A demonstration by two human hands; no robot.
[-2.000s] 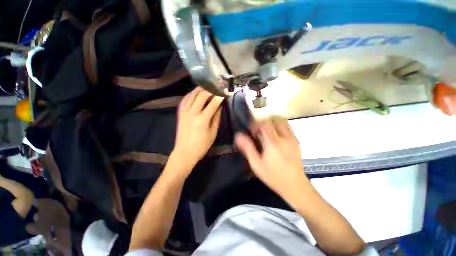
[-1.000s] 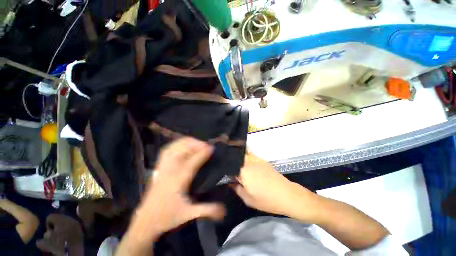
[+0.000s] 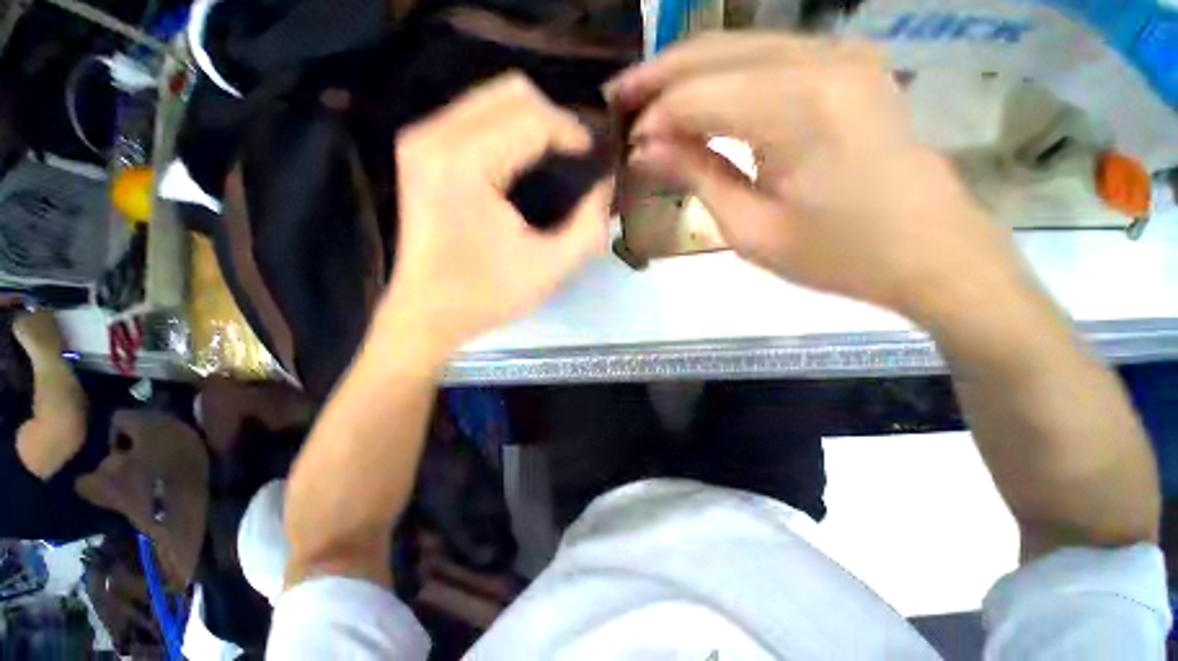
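The black garment with brown stripes (image 3: 310,194) lies bunched at the left and top centre. My left hand (image 3: 485,213) is at the cloth, fingers curled into a ring with thumb and fingertips toward its right edge. My right hand (image 3: 801,162) is raised in front of the sewing machine (image 3: 1059,78), its fingertips pinching the dark cloth edge. Both hands are slightly blurred. The needle and presser foot are hidden behind my right hand.
An orange block (image 3: 1123,183) stands on the machine bed at the right. A grey measuring strip (image 3: 698,358) runs along the table's front edge. White sheets (image 3: 904,517) lie below it. Another person's arm (image 3: 49,400) shows at the far left, near a yellow-orange round thing (image 3: 133,193).
My right hand has moved up from the cloth's lower edge to the machine front. My left hand has moved up. The garment is drawn up off the table's front edge.
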